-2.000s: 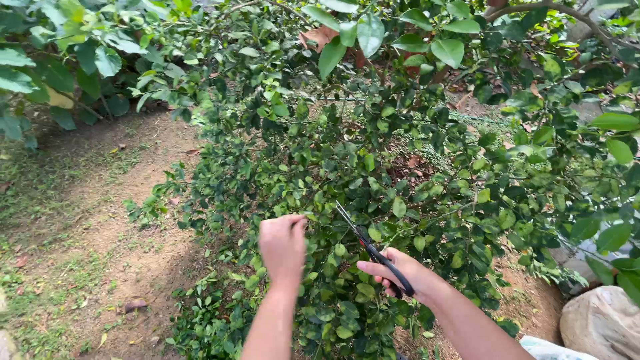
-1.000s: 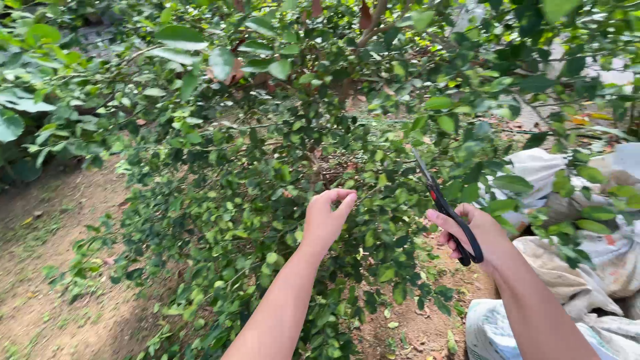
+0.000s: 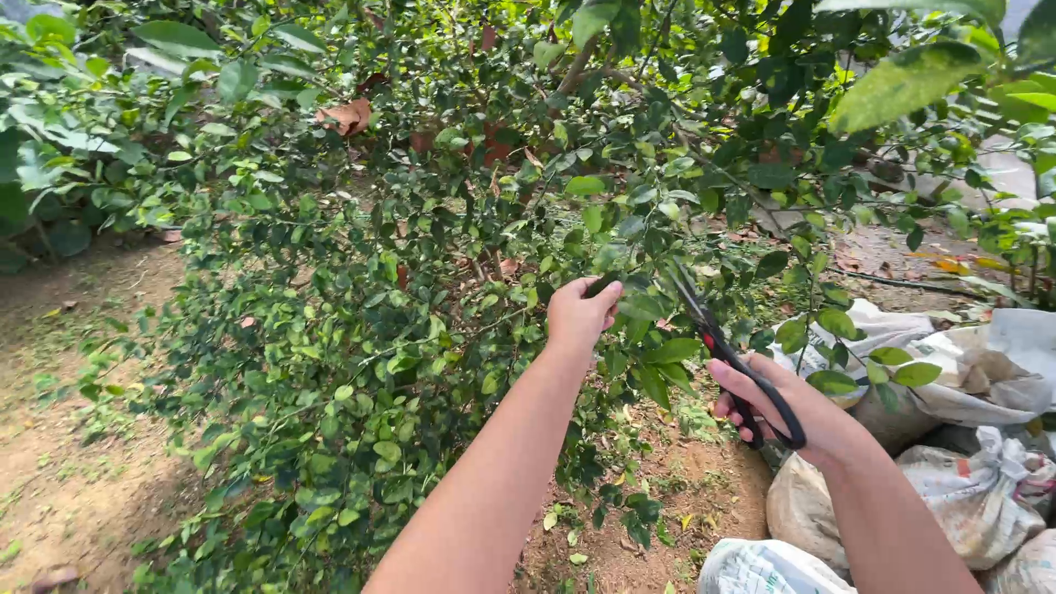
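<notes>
My left hand [image 3: 582,313] is at the middle of the view, thumb and fingers pinched on a green leaf of the bush [image 3: 371,355]. To its right, my right hand [image 3: 775,404] holds black-handled scissors [image 3: 711,334] with a red spot near the pivot. The blades point up and to the left among the leaves, and their tips are hard to make out. A sprig of larger green leaves [image 3: 672,351] hangs between the two hands.
Several tied, soiled white sacks [image 3: 957,487] lie on the ground at the lower right. Bare soil [image 3: 91,330] runs along the left. A dark hose [image 3: 907,282] crosses the ground behind the sacks. Large leaves [image 3: 907,82] hang close at the upper right.
The view has shifted right, bringing more of the sacks into sight. My left hand, seen with nothing clear in it before, now pinches a leaf. The scissors remain in my right hand.
</notes>
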